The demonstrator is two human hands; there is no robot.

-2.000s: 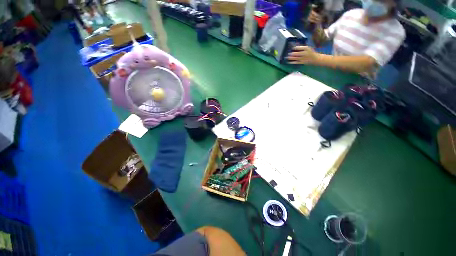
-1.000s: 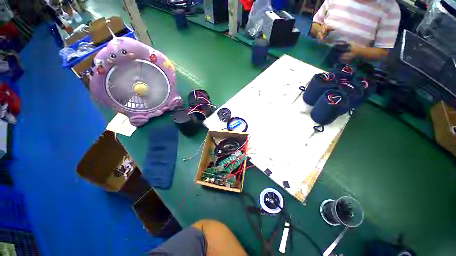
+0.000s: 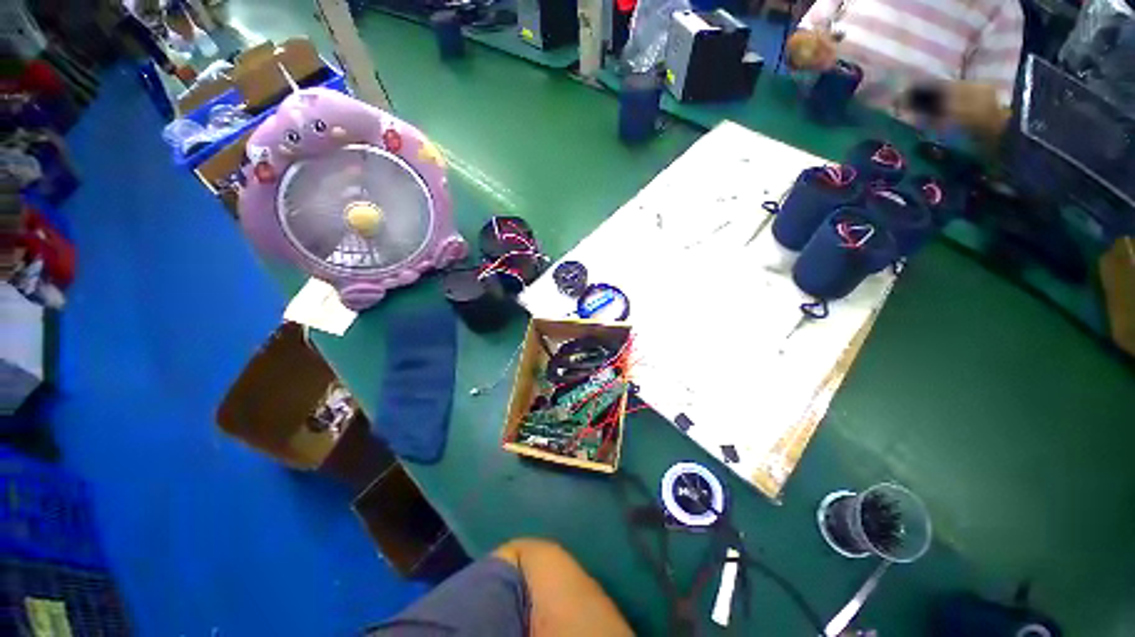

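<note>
Neither of my hands is in the picture; my knee shows at the bottom edge. An open cardboard parts box (image 3: 513, 429) with green boards and red wires sits on the green bench. Right of it lies a disc with a white ring and black centre (image 3: 692, 495). Below the disc are black cable and a narrow white strip (image 3: 726, 587). A clear plastic cup of small dark pieces (image 3: 891, 523) stands at the lower right, with a slim silver tool (image 3: 859, 600) below it. A flat dark blue cloth (image 3: 418, 386) lies left of the box.
Several dark blue speakers (image 3: 846, 255) with wires showing stand on the white board (image 3: 709, 286). A pink-purple fan (image 3: 355, 205) and black housings (image 3: 478, 299) stand at the left. Open brown cartons (image 3: 280, 398) are beside the bench. A person in a striped shirt (image 3: 915, 56) works opposite.
The camera view has tilted and shifted, so the bench things sit at slightly different places. The person opposite has moved their hands. A dark blue cylinder stands beyond the white board, not seen in the earliest frame.
</note>
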